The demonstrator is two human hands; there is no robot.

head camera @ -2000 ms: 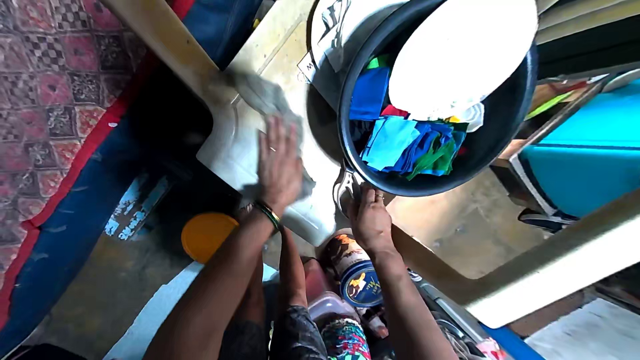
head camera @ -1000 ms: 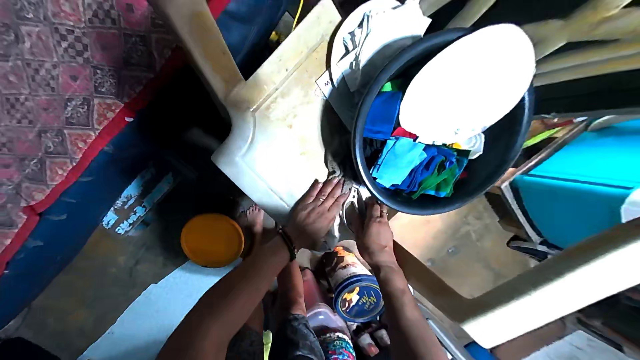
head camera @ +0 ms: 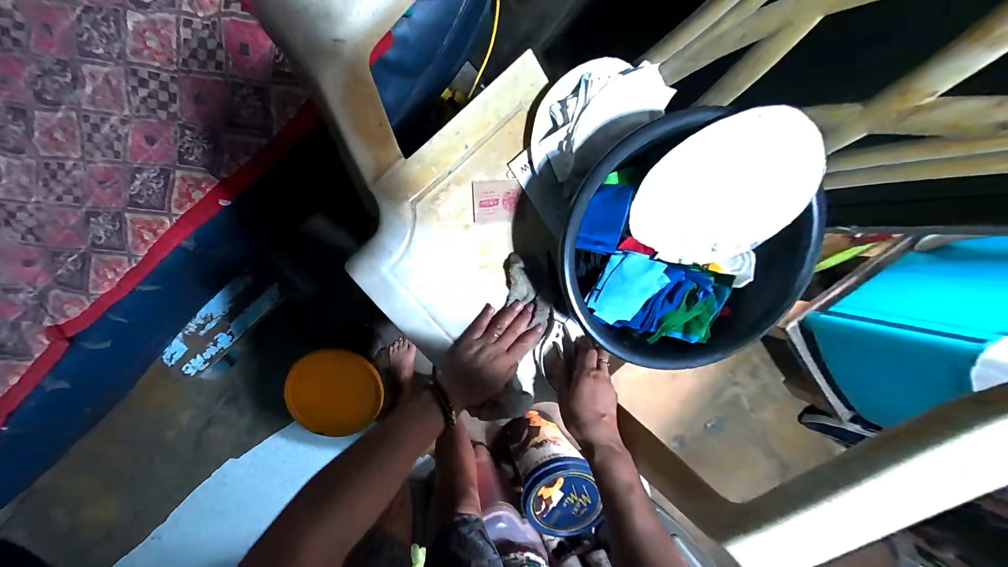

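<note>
My left hand [head camera: 484, 358] lies flat, fingers slightly apart, on a crumpled grey cloth [head camera: 516, 279] at the edge of a worn white plastic chair seat [head camera: 449, 260]. My right hand [head camera: 589, 390] has its fingers bent just below the rim of a black round tub [head camera: 685, 358]; whether it grips anything is hidden. Between the hands are pale loops, perhaps scissor handles [head camera: 554, 346]. Inside the tub are light blue fabric pieces [head camera: 630, 283], dark blue and green ones, and a large white oval piece [head camera: 728, 185]. A small printed paper [head camera: 496, 201] rests on the seat.
White pieces [head camera: 591, 110] lie behind the tub. The chair's armrest [head camera: 882, 480] crosses the lower right, near a turquoise box [head camera: 906, 346]. An orange round lid [head camera: 334, 392], bare feet and a blue-lidded container [head camera: 561, 496] are below. A patterned covering [head camera: 118, 118] fills the upper left.
My left hand has moved right across the seat toward the tub, and the grey cloth has shifted with it. My right hand has stayed by the tub's rim.
</note>
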